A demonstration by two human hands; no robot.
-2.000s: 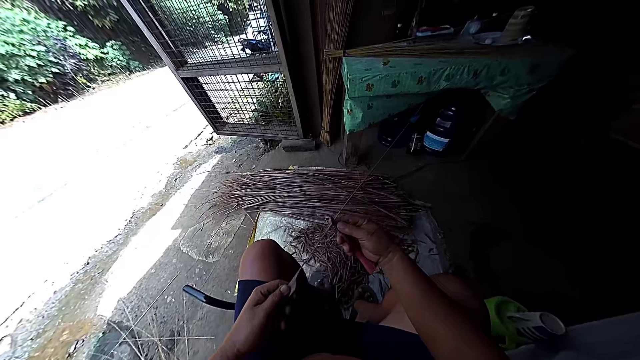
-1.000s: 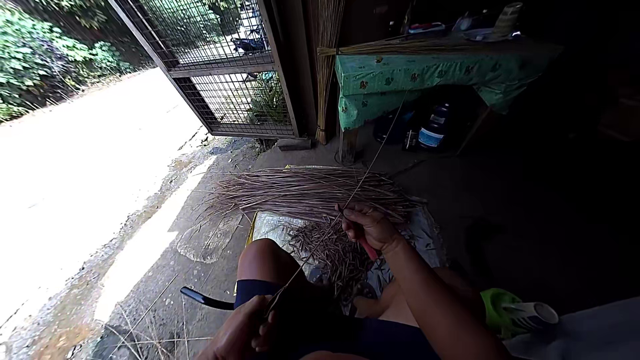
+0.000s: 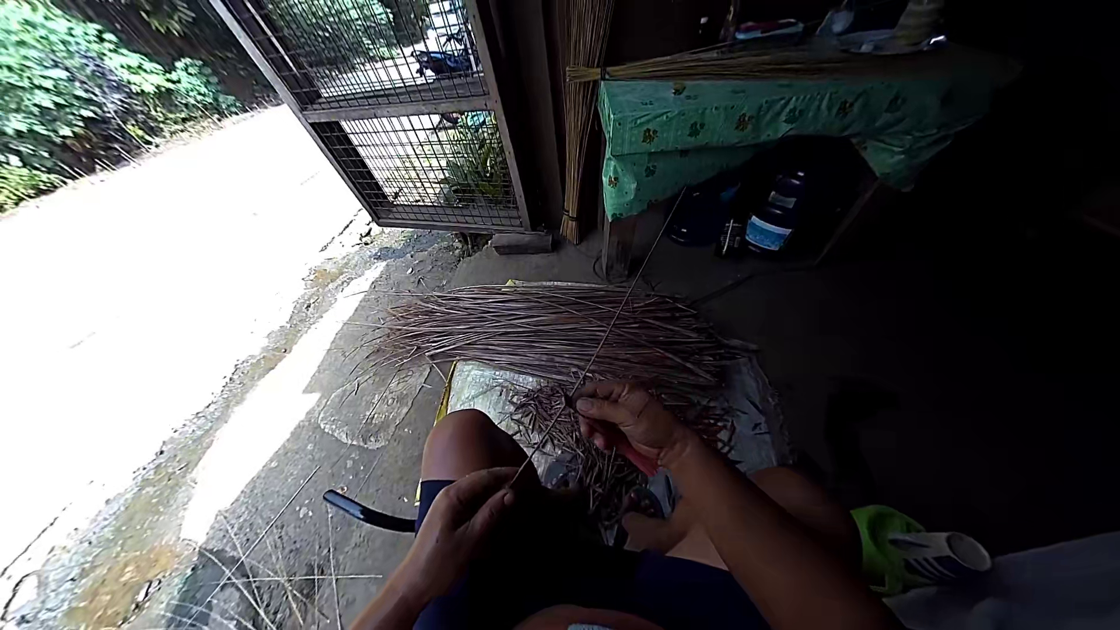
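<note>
My left hand (image 3: pixel 468 516), low in the view over my thigh, pinches the lower end of a thin plant stalk (image 3: pixel 617 315). The stalk slants up and to the right, past my right hand (image 3: pixel 626 420), which is closed around a red-handled tool (image 3: pixel 637 457) with its small working end against the stalk; the tool's kind cannot be told. Beyond my hands a wide bundle of thin dry stalks (image 3: pixel 542 328) lies across a pale sack (image 3: pixel 481 389). Short cut pieces (image 3: pixel 604 481) are heaped on the sack, just under my right hand.
A mesh gate (image 3: pixel 411 109) stands ahead on the left beside a sunlit road (image 3: pixel 157 280). A table with a green cloth (image 3: pixel 700 131) holds more sticks; bottles (image 3: pixel 774 214) stand beneath. A black curved tube (image 3: pixel 367 512) is left of my knee. At right lie a cup (image 3: pixel 949 556) and green cloth (image 3: pixel 884 542).
My left hand has moved up, nearer my right hand, since one second ago. My right hand still has the red-handled tool at the stalk.
</note>
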